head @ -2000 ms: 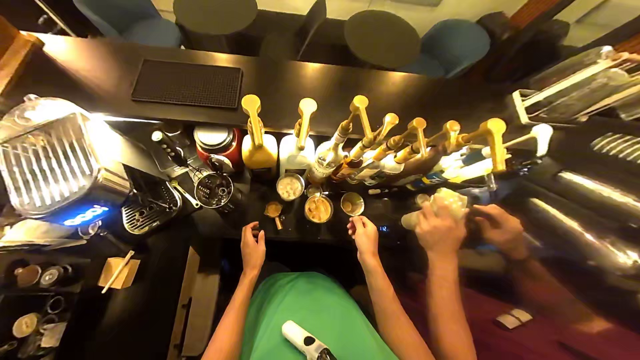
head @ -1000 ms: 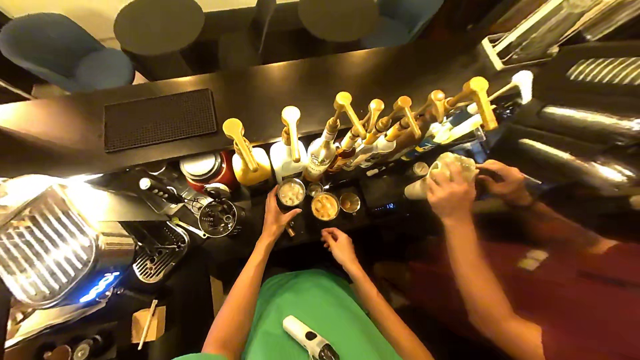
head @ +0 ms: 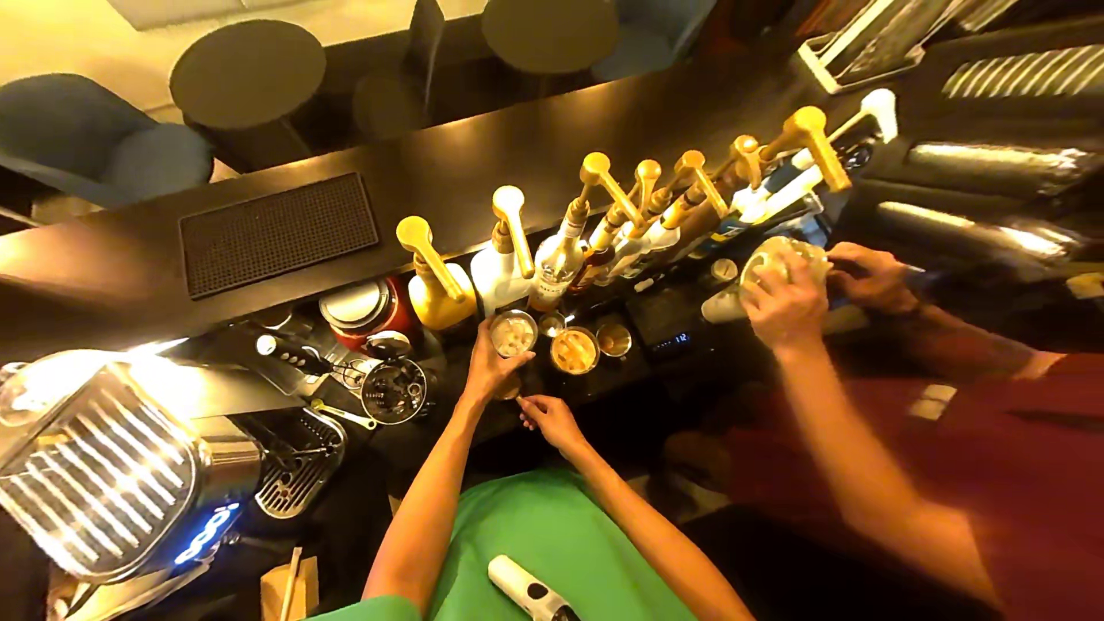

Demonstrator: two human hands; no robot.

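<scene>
My left hand (head: 490,373) holds a clear cup with a pale, icy drink (head: 514,333) in front of the pump bottles. Just below it, my right hand (head: 549,419) pinches the thin handle of a small round item (head: 507,388), partly hidden under my left hand; its kind is unclear. To the right of the held cup stand a cup with an amber iced drink (head: 574,350) and a smaller cup (head: 614,340). A small glass (head: 552,324) sits between the two drinks, close to a clear pump bottle (head: 558,263).
A yellow pump bottle (head: 442,297) and a white one (head: 500,278) stand behind the cups. Left are a metal pitcher (head: 393,391), a red-sided container (head: 366,312) and an espresso machine (head: 112,474). At right, a co-worker's hands hold a pale cloth-like item (head: 780,259) near a digital scale (head: 677,339).
My left hand has moved to the cup of pale drink and taken hold of it. My right hand has left the smaller cup's side and come over to the small handled item.
</scene>
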